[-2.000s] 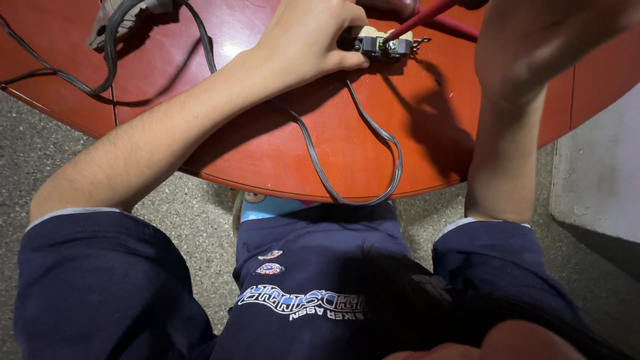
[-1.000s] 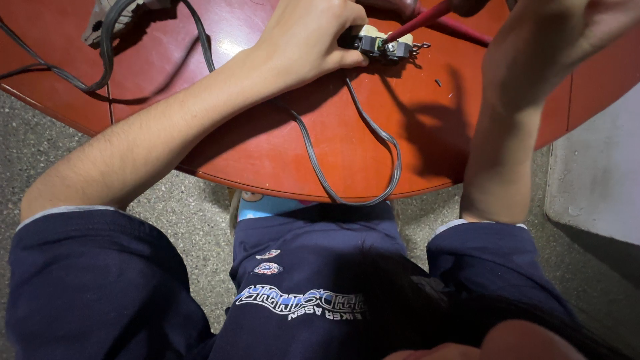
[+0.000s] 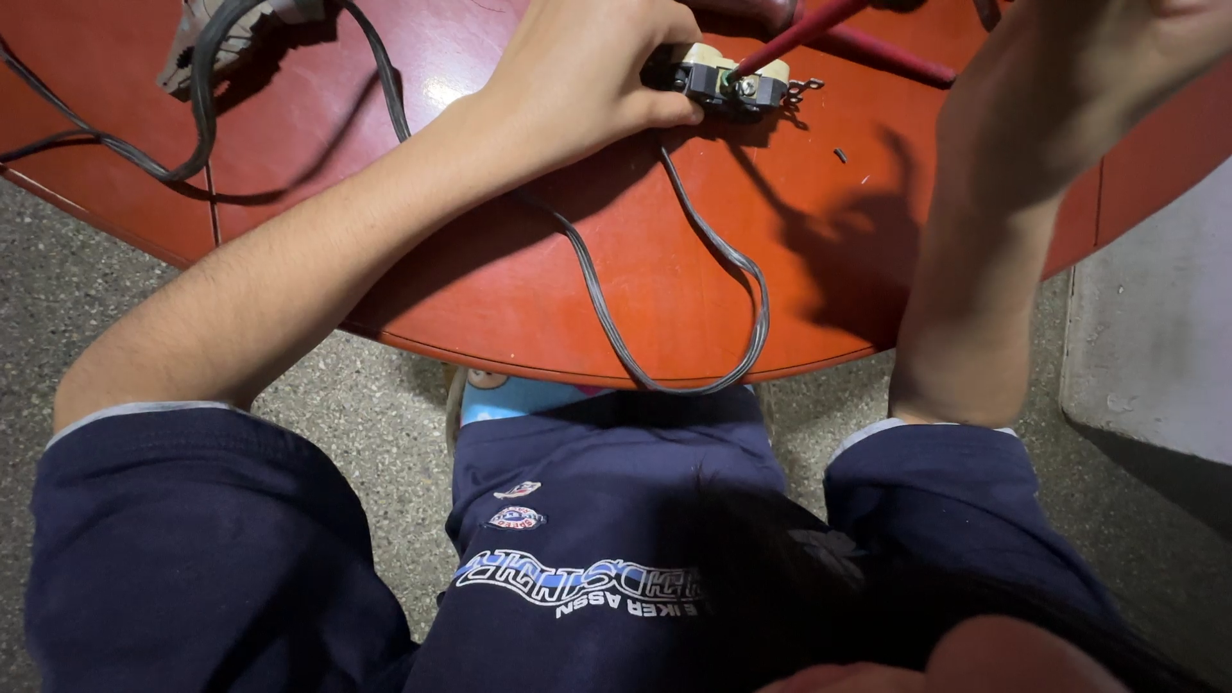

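Observation:
My left hand [image 3: 616, 72] grips the left end of an electrical receptacle [image 3: 736, 87], cream and black with metal mounting tabs, on the red table. The red shaft of a screwdriver [image 3: 799, 40] reaches down to a screw area on its side, beside a bit of green. My right hand [image 3: 1044, 106] is raised at the upper right; its fingers and the screwdriver's handle lie beyond the top edge, so its hold cannot be seen. A grey two-strand cord [image 3: 760, 308] runs from below the receptacle, loops at the table's front edge and passes under my left forearm.
Worn pliers [image 3: 207, 48] lie at the upper left of the red table [image 3: 481, 298], with a thicker loop of dark cord [image 3: 202, 106] over them. Another red rod [image 3: 895, 63] lies behind the receptacle. A small dark scrap [image 3: 840, 155] sits right of it. A pale surface [image 3: 1155, 318] stands at the right.
My right hand has shifted and turned at the upper right. The small dark scrap on the table shows in the later two frames. My left hand stays on the receptacle.

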